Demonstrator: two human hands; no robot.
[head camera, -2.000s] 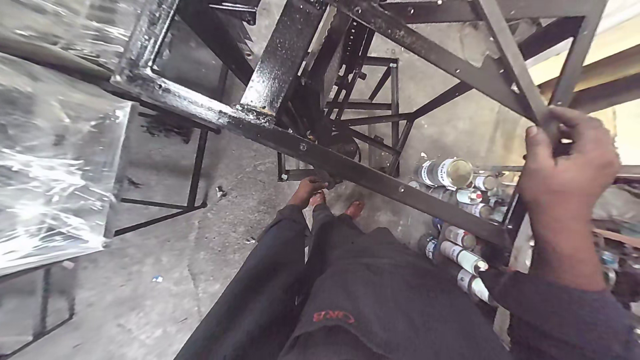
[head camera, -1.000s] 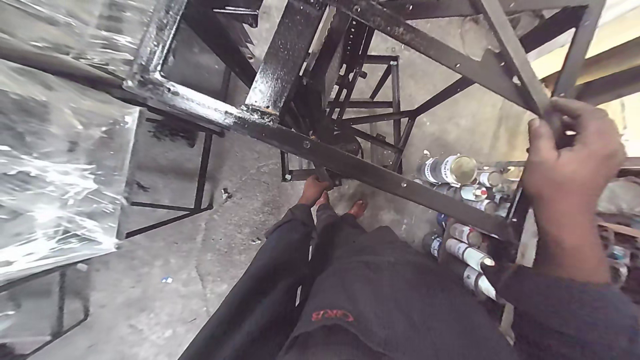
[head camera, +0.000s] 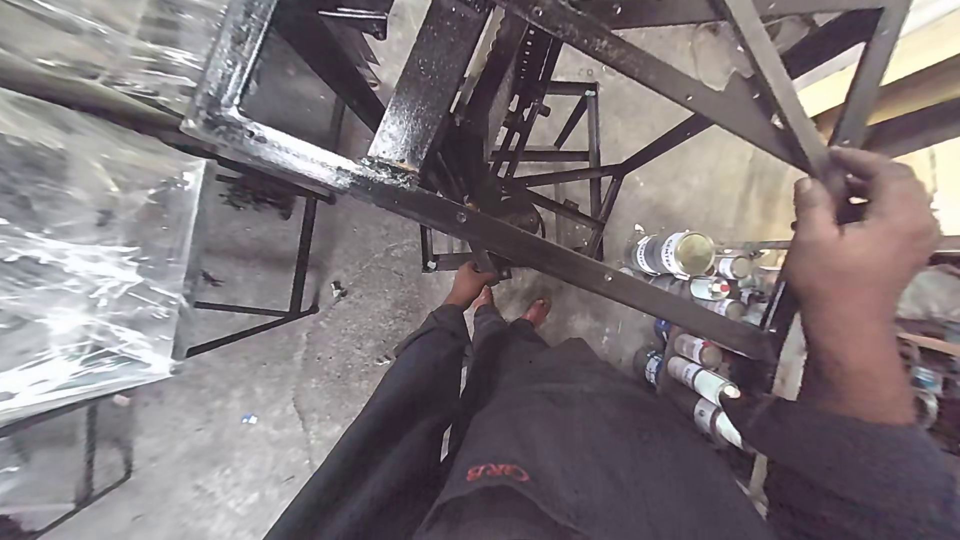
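Note:
A black-painted metal frame (head camera: 555, 259) of flat and angled bars spans the upper view, with small holes along its bars and a glossy left corner. My right hand (head camera: 862, 217) grips the joint at its right side, thumb and fingers around the meeting bars. Lower down, my left hand (head camera: 471, 285) is closed on the bottom end of a dark bar (head camera: 482, 260) below the long crossbar; its fingers are partly hidden. A dark rounded part (head camera: 523, 216) shows behind the crossbar, too shaded to name.
Paint cans (head camera: 691, 253) and several spray cans (head camera: 701, 377) stand at the lower right. Plastic-wrapped panels (head camera: 90, 255) are on the left, near thin black metal stands (head camera: 302, 255). Another black metal frame (head camera: 596, 157) rests on the concrete floor (head camera: 352, 397). My bare feet (head camera: 536, 311) are below the crossbar.
Both hands keep their places on the metal. Between the earlier frames and now, the fingers of my right hand have shifted slightly at the joint.

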